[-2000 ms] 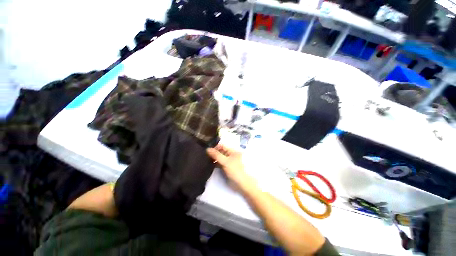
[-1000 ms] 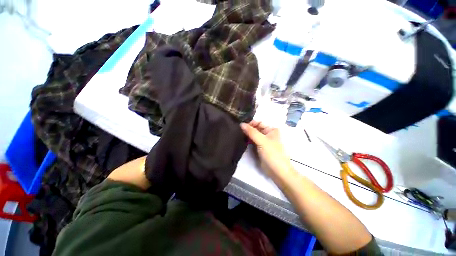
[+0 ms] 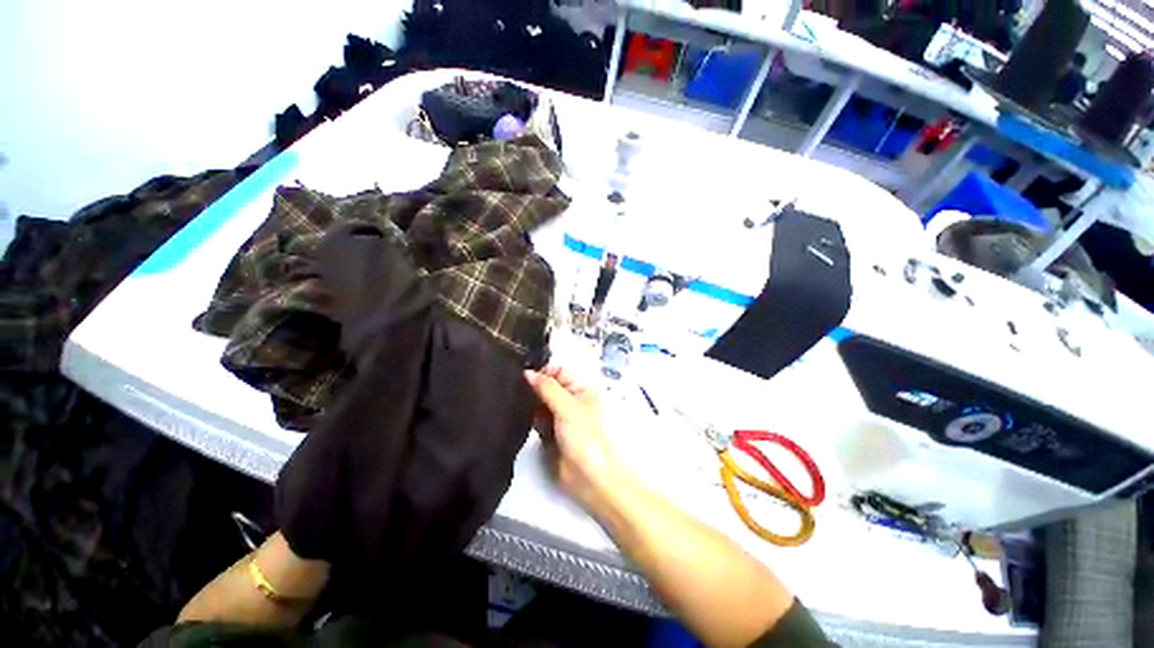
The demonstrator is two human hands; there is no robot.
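Note:
A bulky plaid garment lies on the white machine table, with its plain dark lining towards me. My right hand pinches the lining's right edge between thumb and fingers, just in front of the needle area. My left hand is hidden inside or under the lining; only the wrist with a yellow band shows. The white sewing machine stands right of the garment, its presser foot close beside the cloth.
Scissors with red and orange-yellow handles lie right of my right forearm. Small dark tools lie beyond them. A small dark slim item lies near the needle. A patterned pouch sits at the far edge. More plaid cloth heaps at left.
The view swung down and back up. My right hand stays at the lining edge. The left wrist, with its yellow band, now shows lower, below the lining.

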